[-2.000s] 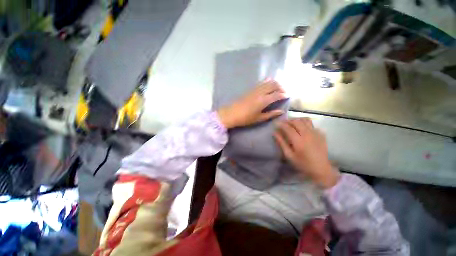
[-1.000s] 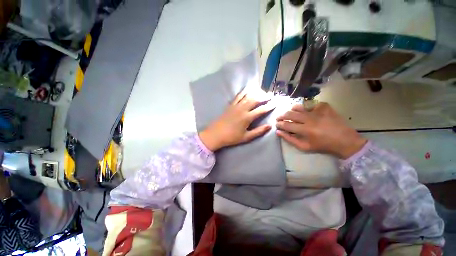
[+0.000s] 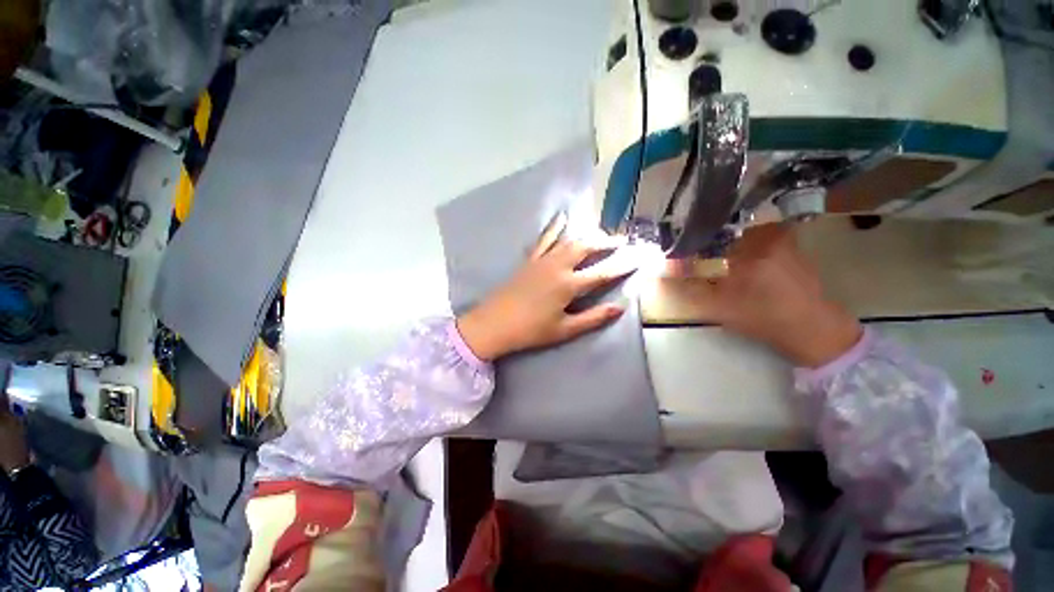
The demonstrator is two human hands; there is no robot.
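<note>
A grey cut panel (image 3: 566, 376) lies on the white table left of the needle area, its lower end hanging over the front edge. The white sewing machine (image 3: 809, 81) with a teal stripe stands above it. My left hand (image 3: 543, 298) lies flat on the panel with fingers spread, fingertips near the needle. My right hand (image 3: 777, 291) is blurred, right of the presser foot, under the machine head; its fingertips are not clear. Bright glare hides the needle and the panel's edge there.
Stacked grey panels (image 3: 272, 174) lie at the table's far left over yellow-black tape (image 3: 257, 387). Pale cloth (image 3: 647, 509) covers my lap. A grey box (image 3: 58, 295) and scissors (image 3: 133, 220) are at the left. Another person's patterned sleeve (image 3: 41, 526) shows at the lower left.
My right hand has moved right and up from the panel's edge toward the machine head. My left hand stays on the panel. The panel's hanging end has shifted slightly.
</note>
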